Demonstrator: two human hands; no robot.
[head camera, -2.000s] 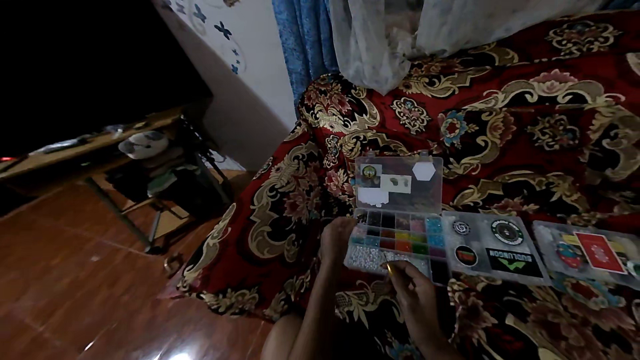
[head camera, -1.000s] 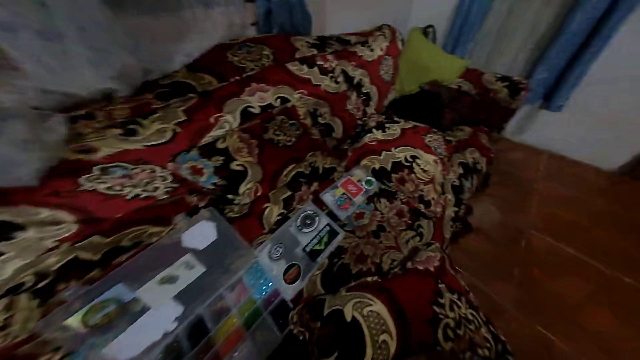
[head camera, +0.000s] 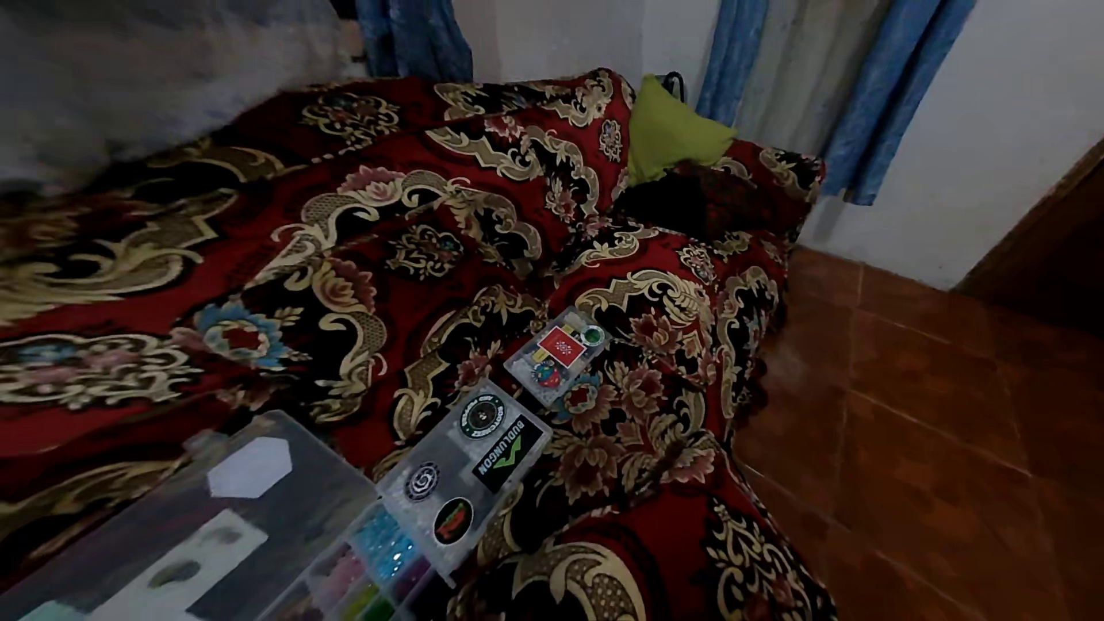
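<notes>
Neither of my hands is in the picture. At the lower left lies a clear plastic compartment box with its lid (head camera: 323, 483) raised, stickers on the lid. Its compartments hold blue beads (head camera: 385, 543), pink beads (head camera: 338, 573) and other colours; the rest of the box is cut off by the bottom edge. Beside it rests a closed clear plastic case with several stickers (head camera: 453, 461). Farther off, a smaller clear case (head camera: 526, 366) bears a red sticker (head camera: 562, 348) and other stickers.
The boxes lie on a sofa under a red, black and gold patterned cover (head camera: 431, 233). A yellow-green cushion (head camera: 673, 134) leans at its far end, near a dark cloth (head camera: 664, 203). Blue curtains (head camera: 897, 95) hang behind. Brown floor tiles (head camera: 931, 414) lie at the right.
The view has swung far to the right. Both hands, seen at the open compartment box two seconds ago, are out of the picture now.
</notes>
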